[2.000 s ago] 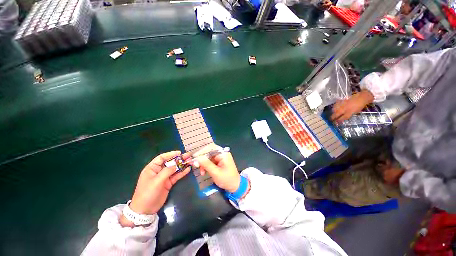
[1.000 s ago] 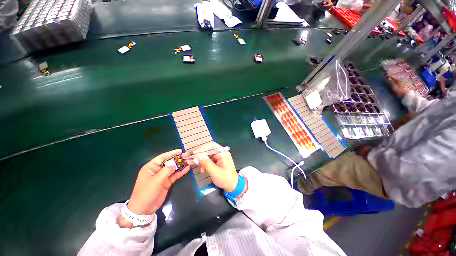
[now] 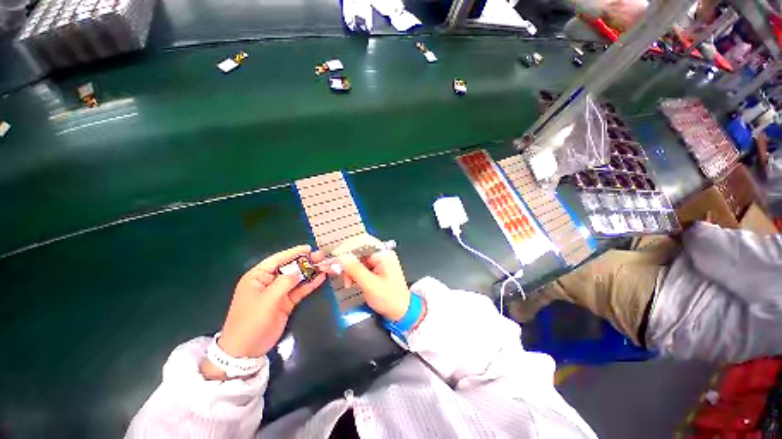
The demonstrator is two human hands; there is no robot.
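Note:
My left hand (image 3: 260, 302) holds a small circuit module (image 3: 300, 268) between thumb and fingers. The module shows a white face and a gold-yellow part. My right hand (image 3: 375, 279) holds a slim white pen-like tool (image 3: 377, 249), its tip end at the module. Whether the tip touches is too small to tell. A tan sheet with dark cross lines and blue edges (image 3: 327, 206) lies on the dark-green bench, partly under my right hand.
Small modules (image 3: 340, 83) lie scattered on the green belt (image 3: 257, 129). A white adapter (image 3: 449, 212) with cable, an orange sticker sheet (image 3: 500, 203), a second tan sheet (image 3: 549, 214), a clear bag (image 3: 587, 141) and a blister tray (image 3: 630, 212) lie right. A person sits beyond.
The belt modules have shifted right in view. The neighbour's hand has left the blister tray, and the person has leaned away to the right. My hands hold nearly the same pose.

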